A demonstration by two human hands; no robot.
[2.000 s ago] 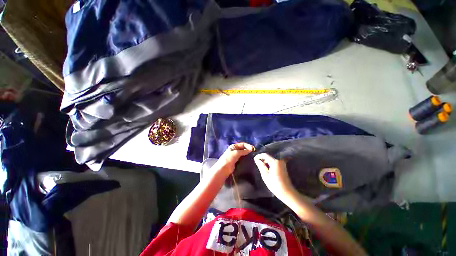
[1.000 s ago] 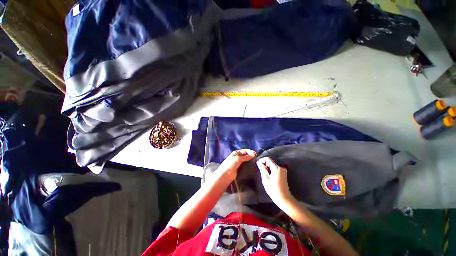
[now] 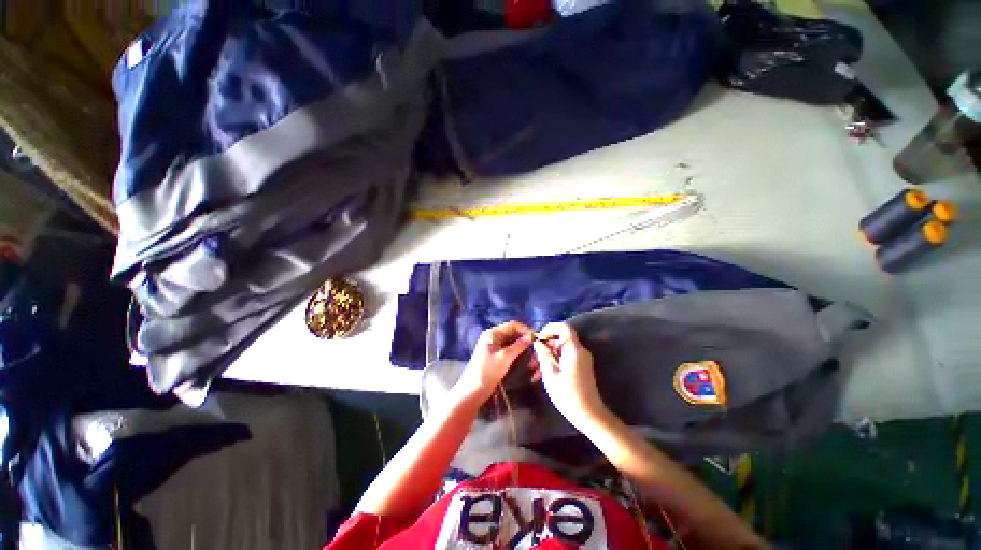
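Note:
The grey garment [image 3: 635, 333] with a shiny navy panel [image 3: 602, 273] lies spread in front of me, with an orange-edged crest patch [image 3: 699, 382] on the grey part. My left hand [image 3: 497, 356] and my right hand [image 3: 564, 365] meet fingertip to fingertip at the garment's front edge. A tiny dark gold piece, perhaps a button, shows between the fingertips; which hand holds it is unclear. Any needle is too small to see. Fine thread [image 3: 508, 414] hangs below my left hand. The round dish of glittering gold-brown pieces [image 3: 335, 308] sits left of the garment.
A jacket pile [image 3: 269, 161] stands upper left, a folded navy garment [image 3: 570, 97] behind the yellow tape measure [image 3: 549, 207]. Dark thread spools [image 3: 910, 245], a bottle [image 3: 938, 138] and a black plastic bag [image 3: 794, 56] are at right. Grey and navy clothing [image 3: 231, 462] lies lower left.
My hands have come together, the right moving left to meet the left fingertips. The small gold piece now shows between them. The whole view has shifted and tilted slightly.

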